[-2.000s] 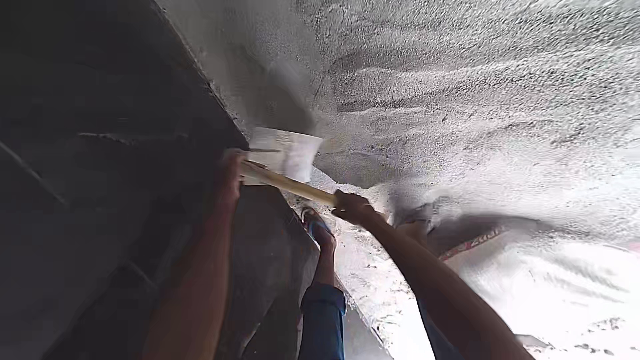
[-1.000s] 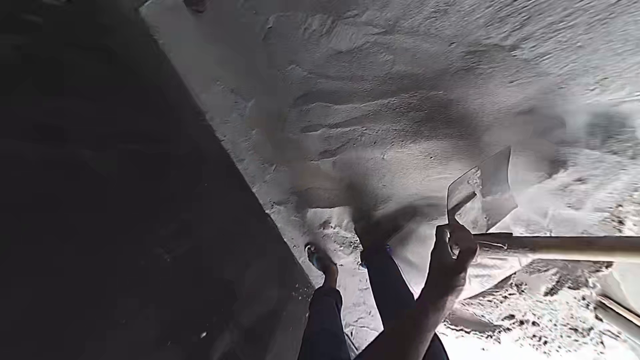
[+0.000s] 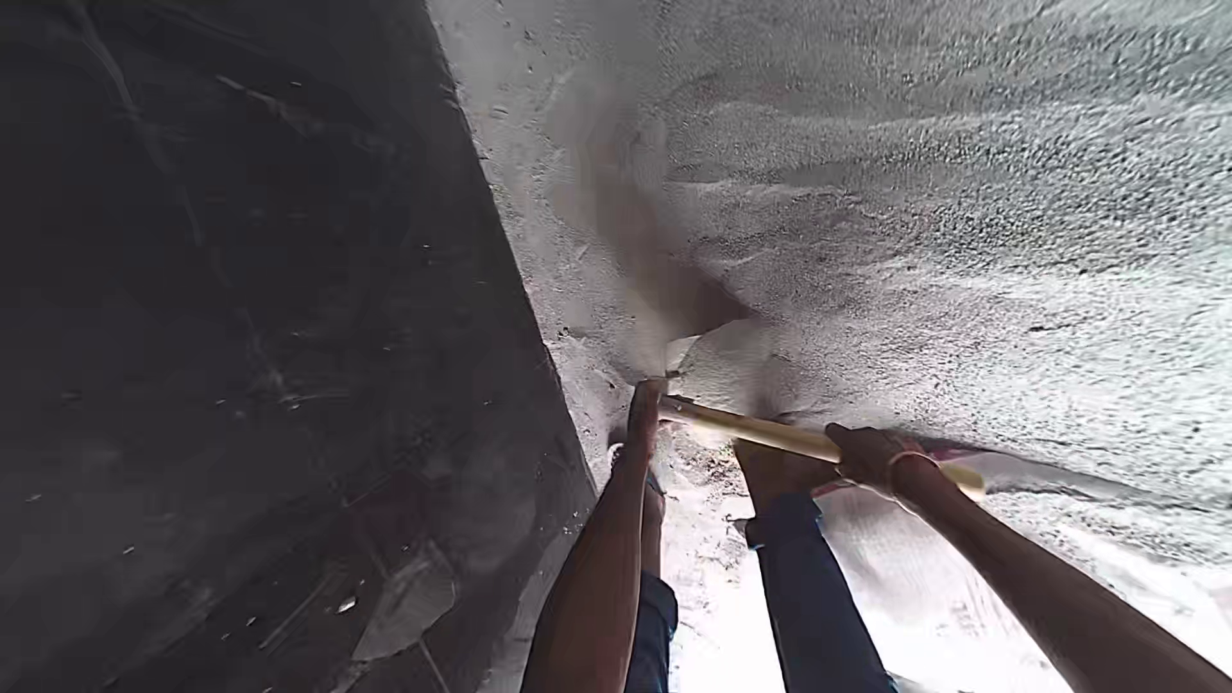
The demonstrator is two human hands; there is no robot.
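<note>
A hoe or shovel with a pale wooden handle slants across in front of my legs. My left hand is closed on the handle's left end, close to the metal blade, most of which is hidden or blurred. Farther right along the same handle, my right hand grips it, with the handle's rounded end showing past the wrist. Grey sand or dry mix spreads beyond the tool.
On the left lies a dark floor surface, its straight edge running beside the sand. My feet and blue trouser legs are below the tool. A pale sheet lies at lower right, beside the sand.
A second ago the tool was held at the right, its handle pointing right, with one hand seen by the blade. Now both hands are on it nearer the middle, above my feet.
</note>
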